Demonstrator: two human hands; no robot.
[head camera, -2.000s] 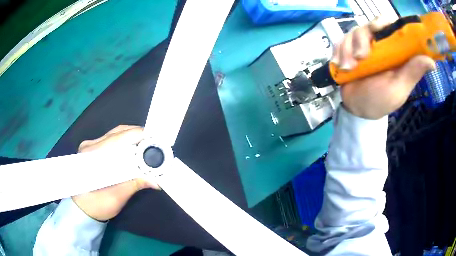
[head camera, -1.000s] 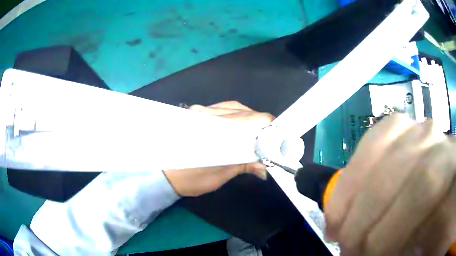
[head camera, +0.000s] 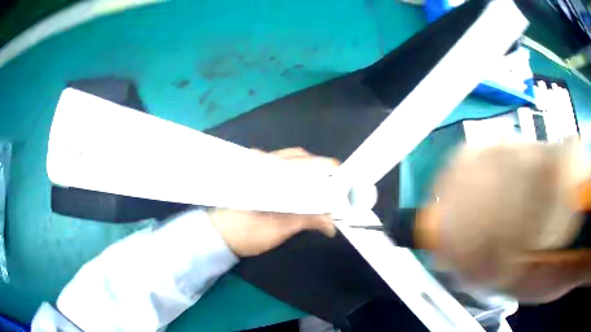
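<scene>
The white three-leg base (head camera: 194, 162) lies over the matt-black fixture (head camera: 291, 123), its legs pointing left, upper right and lower right. My left hand (head camera: 266, 227) grips it from beneath, close to the centre hub (head camera: 363, 196); the leg hides part of the fingers. My right hand (head camera: 505, 220), blurred, holds the orange electric screwdriver (head camera: 428, 228) nearly level. Its thin bit reaches the side of the hub. Whether a screw is on the tip cannot be told.
Behind my right hand is the pale grey screw feeder (head camera: 489, 128), partly hidden. A blue bin (head camera: 502, 93) with white pieces and a black tray (head camera: 558, 107) of white bars stand at upper right. A clear plastic piece lies at the left edge (head camera: 5, 207).
Over two seconds the screwdriver has come from the feeder to the hub. In the last second the left leg's end has shifted slightly right in view, and the screwdriver has turned more level.
</scene>
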